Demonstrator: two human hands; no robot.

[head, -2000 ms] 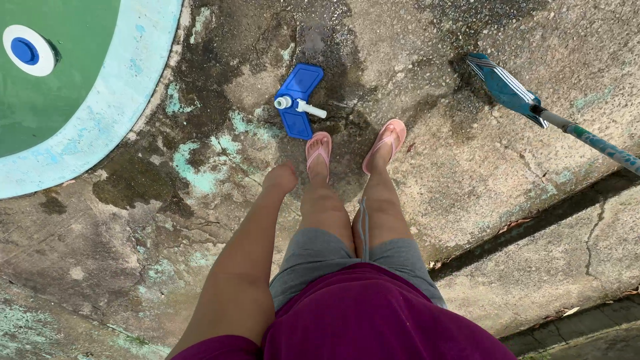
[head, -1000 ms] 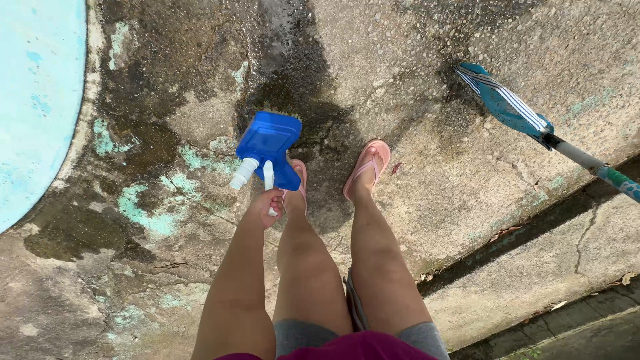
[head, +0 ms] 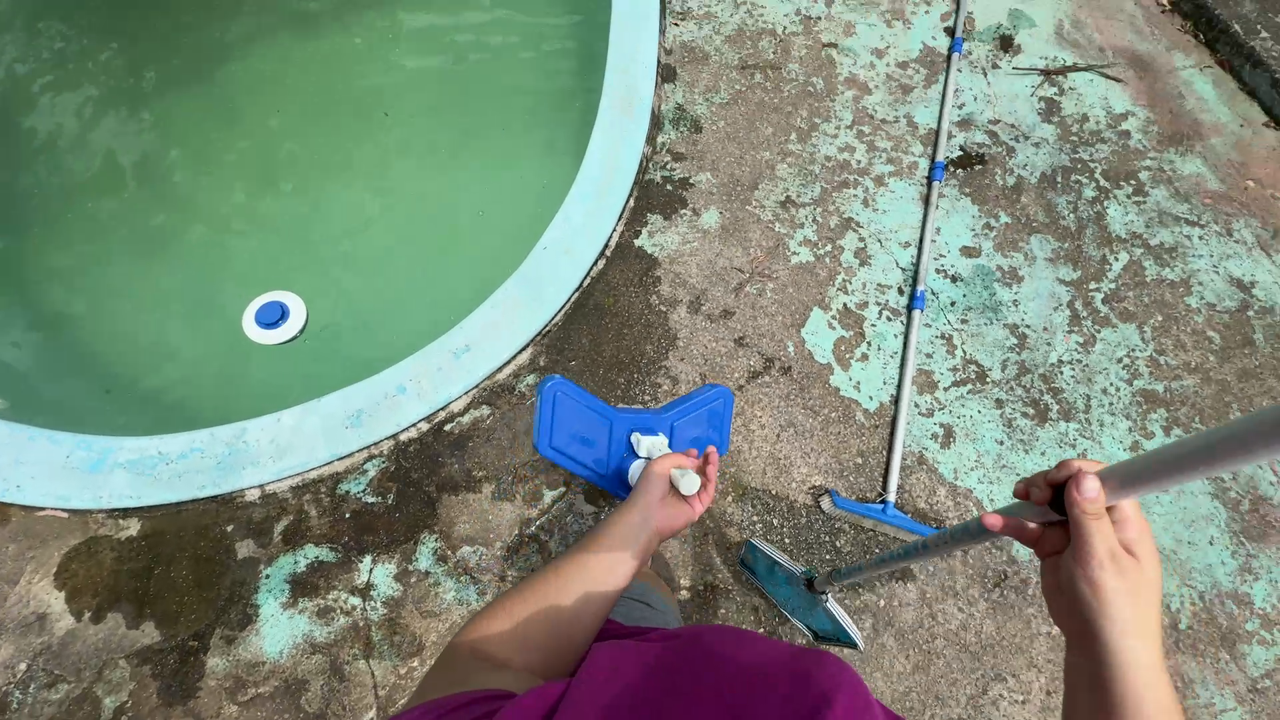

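My left hand [head: 680, 492], low in the middle of the view, grips the white handle of a blue pool vacuum head [head: 578, 425]. The vacuum head has two angled wings and white fittings at its centre. At the right, my right hand [head: 1090, 530] is closed around a grey metal telescopic pole [head: 1190, 455]. A teal pool brush head or net [head: 800, 597] with light striped edges is at the pole's lower end, near my body; which of the two it is, I cannot tell.
A pool of green water with a light blue rim [head: 560, 285] curves across the left. A white and blue round floater [head: 274, 316] is in it. A blue pool brush [head: 880, 515] on a long pole [head: 925, 240] lies on worn concrete, with twigs [head: 1068, 70] farther up.
The vacuum head lay on the ground by my feet, and my left hand has lifted it. My right hand, unseen before, now holds the pole. The view has swung toward the pool.
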